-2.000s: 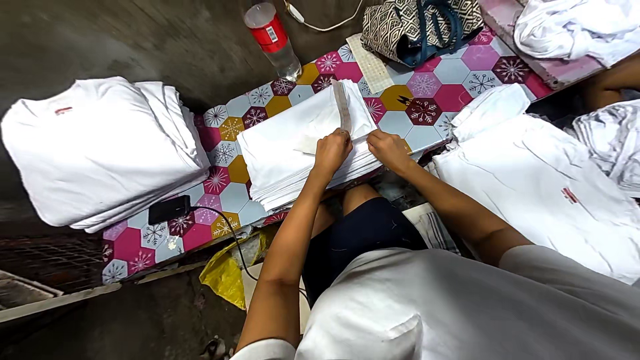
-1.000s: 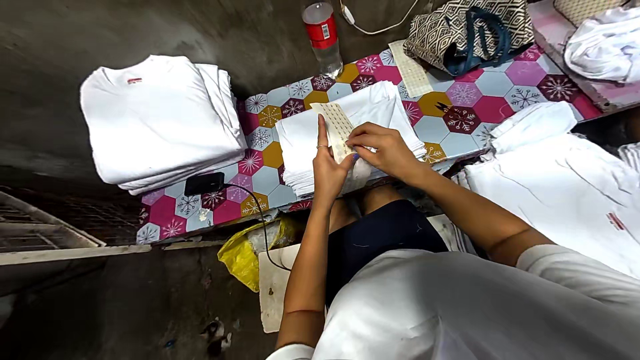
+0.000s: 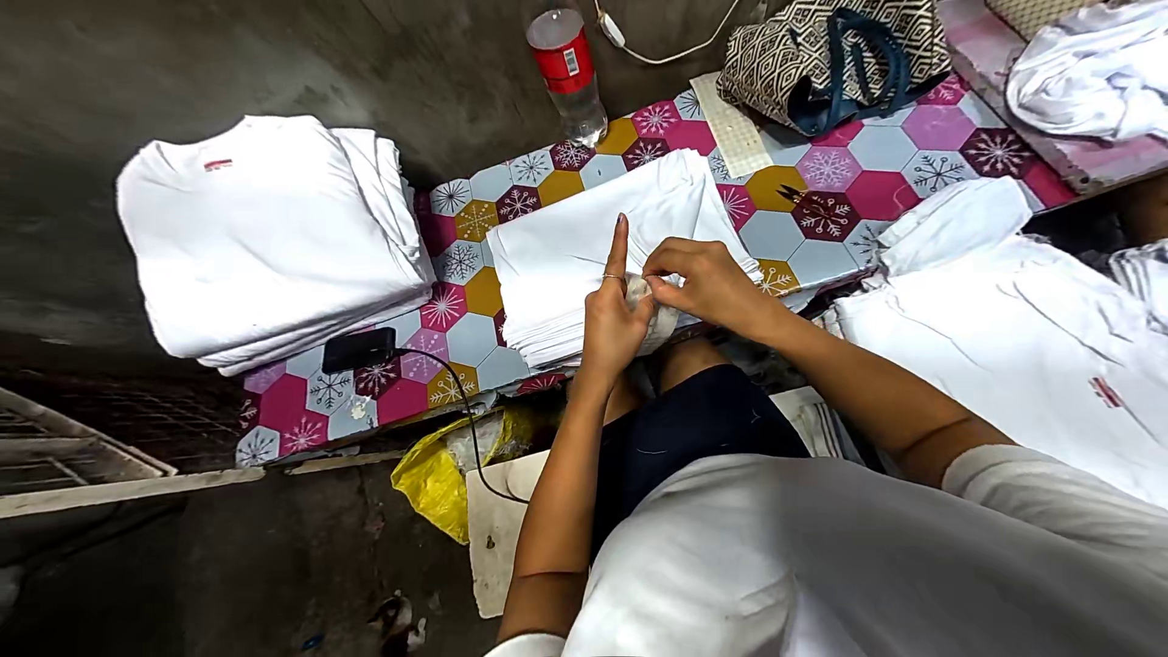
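Observation:
My left hand (image 3: 616,315) is over the front edge of a stack of folded white cloth (image 3: 570,246), its index finger pointing up and a ring on it. Pinched between its thumb and the other fingers is a pale strip or piece of material (image 3: 659,324), bunched below the hands. My right hand (image 3: 698,278) meets it from the right, thumb and index finger pinching at the same piece. What exactly the fingertips hold is too small to tell.
Folded white shirts (image 3: 265,246) are stacked at left, beside a black device (image 3: 359,350) with a cable. Behind stand a plastic bottle (image 3: 568,73) and a patterned bag (image 3: 835,59). Small scissors or snips (image 3: 803,196) lie on the hexagon-patterned cover (image 3: 881,151). More white shirts (image 3: 1031,319) lie at right.
The patterned pale strip lay spread over the cloth stack a second ago; now it is bunched low between my hands. My left index finger has come away from it. The view has shifted.

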